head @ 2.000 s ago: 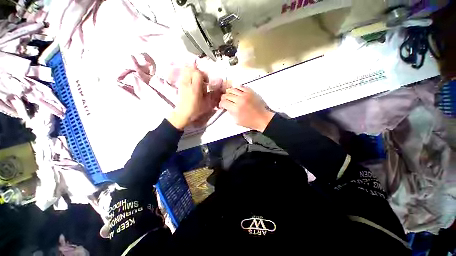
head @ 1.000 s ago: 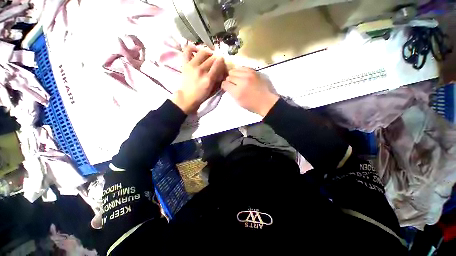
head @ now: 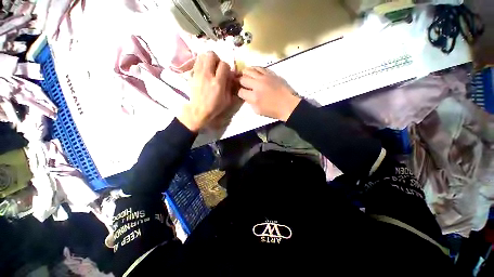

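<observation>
A crumpled pale pink garment body (head: 143, 67) is spread on the white table left of the needle area. My left hand (head: 208, 92) holds its right part, fingers bent, just below the presser foot (head: 238, 38). My right hand (head: 265, 92) is close beside it, thumb and fingers pinched on the fabric edge between the hands. The fingertips and the pinched cloth are partly hidden and overexposed.
The sewing machine (head: 295, 24) stands beyond my hands. Black looped handles (head: 449, 27) lie at the table's right end. Blue crates (head: 70, 124) with pink cloth stand left. A pink-mauve pile (head: 452, 157) hangs at the right.
The view has shifted, so the machine sits higher in the picture. My hands stay together near the presser foot, and the left fingers have changed their bend. The garment folds have changed shape.
</observation>
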